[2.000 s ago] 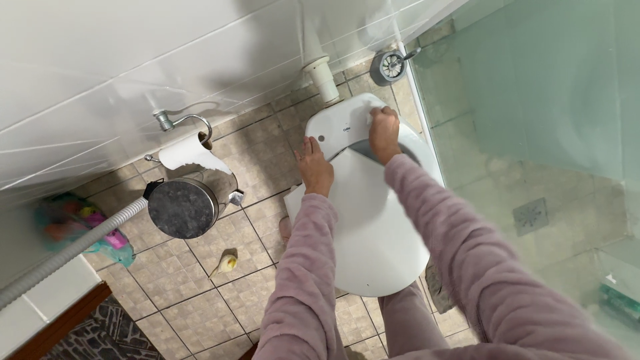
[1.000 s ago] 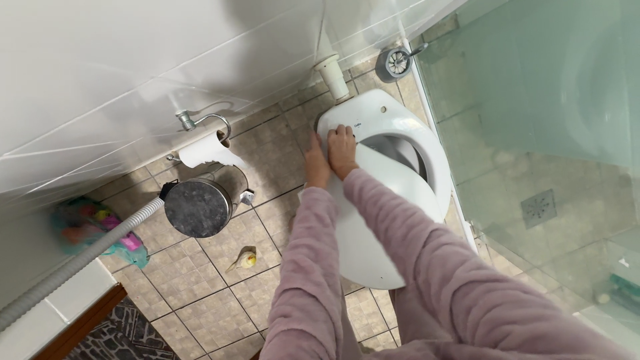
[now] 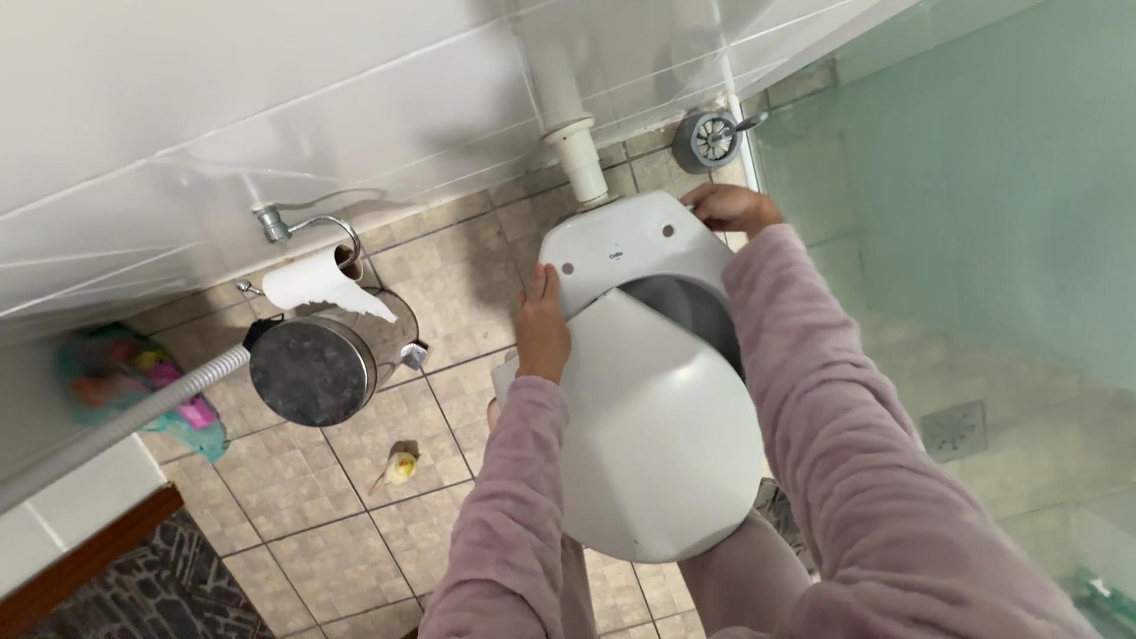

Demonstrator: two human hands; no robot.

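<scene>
A white ceramic toilet bowl (image 3: pixel 635 232) stands below me, two bolt holes showing in its rear deck. Over its front and left part lies a loose white toilet seat lid (image 3: pixel 661 444), skewed so that part of the bowl opening shows. My left hand (image 3: pixel 543 328) rests at the left side of the deck, fingers along the rim beside the lid's corner. My right hand (image 3: pixel 735 209) is at the right rear edge of the bowl, its fingertips bent down behind the edge; whether they grip anything there is hidden.
A white waste pipe (image 3: pixel 579 160) joins the bowl at the wall. Around it are a toilet brush holder (image 3: pixel 707 142), a glass shower screen (image 3: pixel 976 204), a toilet paper roll (image 3: pixel 311 282), a pedal bin (image 3: pixel 311 371), a grey hose (image 3: pixel 133 422) and a small yellow-and-white bird (image 3: pixel 401 467).
My right hand has moved from beside my left hand to the bowl's right rear edge. My left hand stays at the left side. The lid has shifted over the bowl.
</scene>
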